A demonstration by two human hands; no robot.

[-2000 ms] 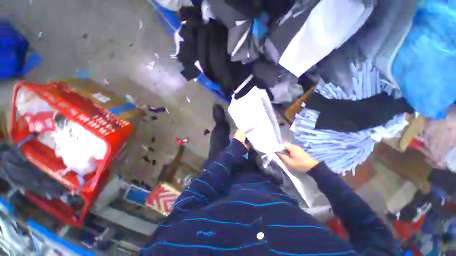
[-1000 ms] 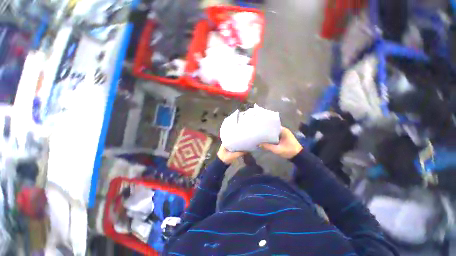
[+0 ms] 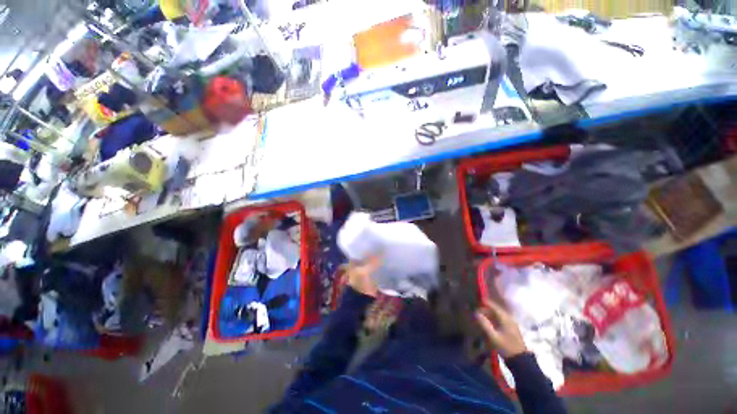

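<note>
A folded bundle of white to pale grey cut pieces is held in front of my body, above the floor. My left hand grips it at its lower left edge. My right hand is off the bundle, to its right, with nothing seen in it and the fingers apart, in front of the rim of a red crate. The image is somewhat blurred.
The white sewing table with a blue front edge crosses ahead, bearing the sewing machine and dark-handled scissors. Another red crate stands left, and one with grey cloth right. A cream-yellow machine is farther left.
The view has turned from the fabric heaps to the sewing table and crates. Both hands held the pieces before; my right hand has let go and moved right, while my left still holds them.
</note>
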